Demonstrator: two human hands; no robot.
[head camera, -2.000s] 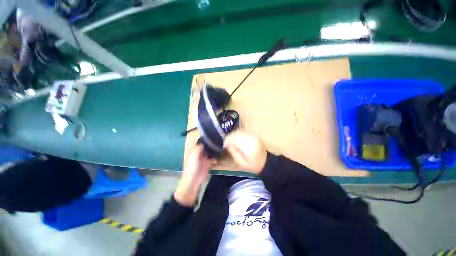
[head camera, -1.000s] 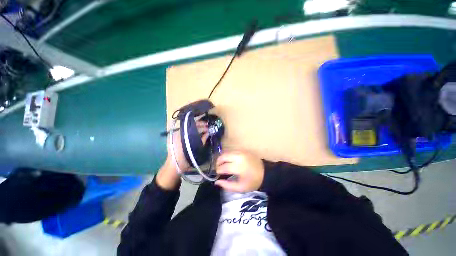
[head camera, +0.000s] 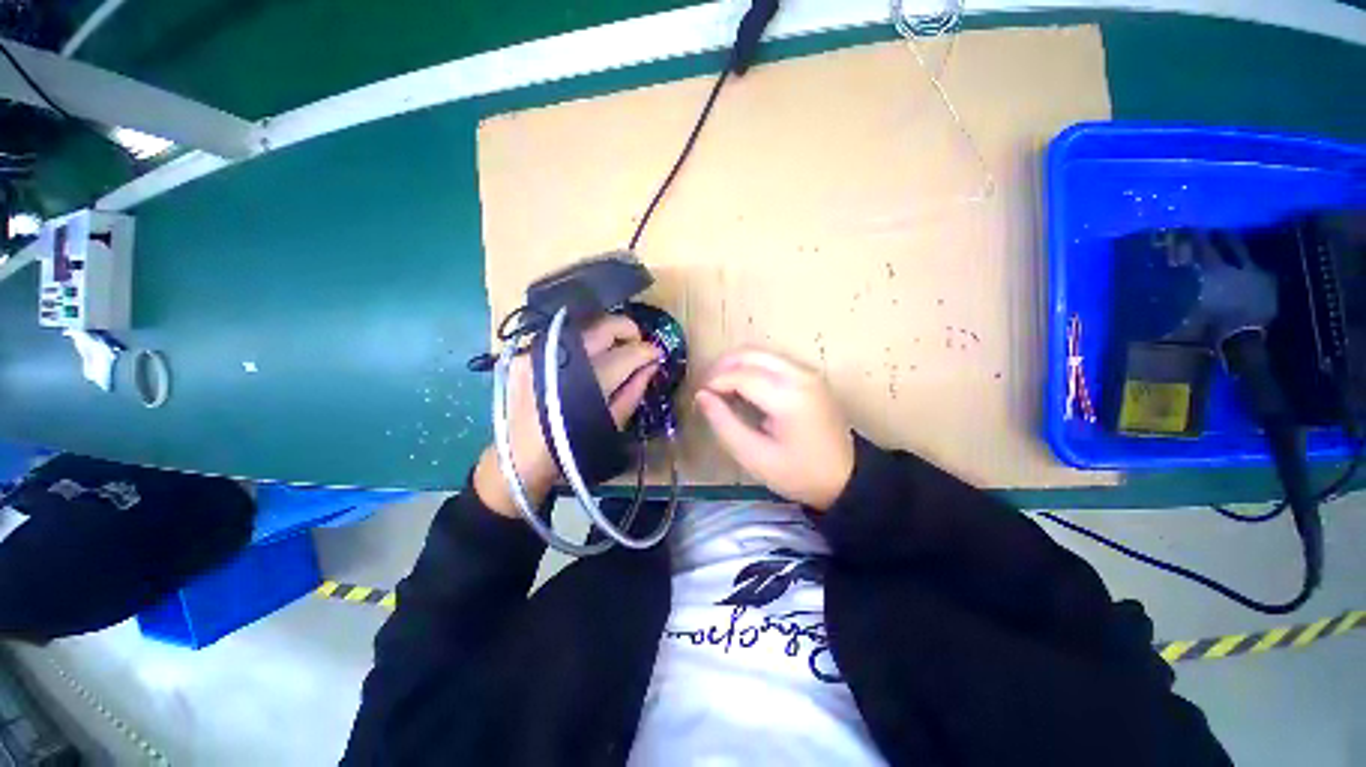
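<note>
The headset with two pale silvery hoops is held above the left part of the tan work board. My left hand reaches through the hoops and grips it. The round ear cup, dark with some green inside, faces up beside my left fingers. My right hand is just right of the ear cup, apart from it, fingers curled; whether it holds something small cannot be told. The black cable runs from the headset to the board's far edge.
The blue tray at right holds an iron stand with a yellow label, a black cord and red-and-white wires. Silvery solder wire lies at the far edge. A white box and pale ring are at left.
The headset has turned so its hoops hang toward me and the open ear cup shows. My right hand has moved off the hoop to the right. The view has shifted too.
</note>
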